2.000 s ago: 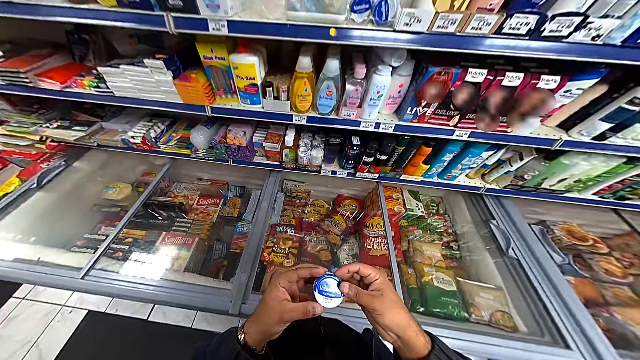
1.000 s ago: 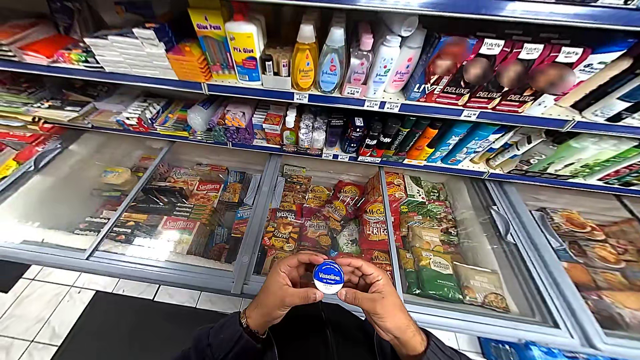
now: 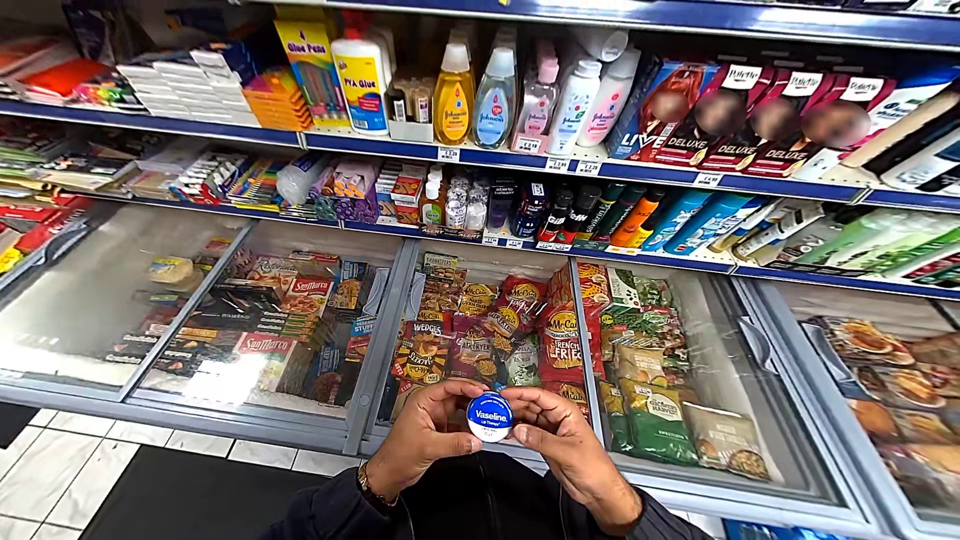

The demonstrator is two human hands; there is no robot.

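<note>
A small round Vaseline lip balm tin [image 3: 490, 417], blue above and white below, is held upright with its lid facing me, over the front edge of a chest freezer. My left hand [image 3: 431, 435] grips its left side between thumb and fingers; a bracelet or watch circles that wrist. On the tin's right side, my right hand [image 3: 566, 442] pinches it with thumb and fingers. The backs of some fingers hide the tin's edges.
Glass-lidded chest freezers [image 3: 360, 390] with frozen food bags and pizza boxes span the front. Above them, a shelf [image 3: 360, 144] carries glue, baby toiletries and hair dye boxes; a lower shelf [image 3: 450, 234] holds spray cans and pens. A dark mat [image 3: 180, 495] lies on the tiled floor.
The tin has been turned between my fingers, so the blue and white lid face now stands upright and readable. Both hands still hold it at about the same place.
</note>
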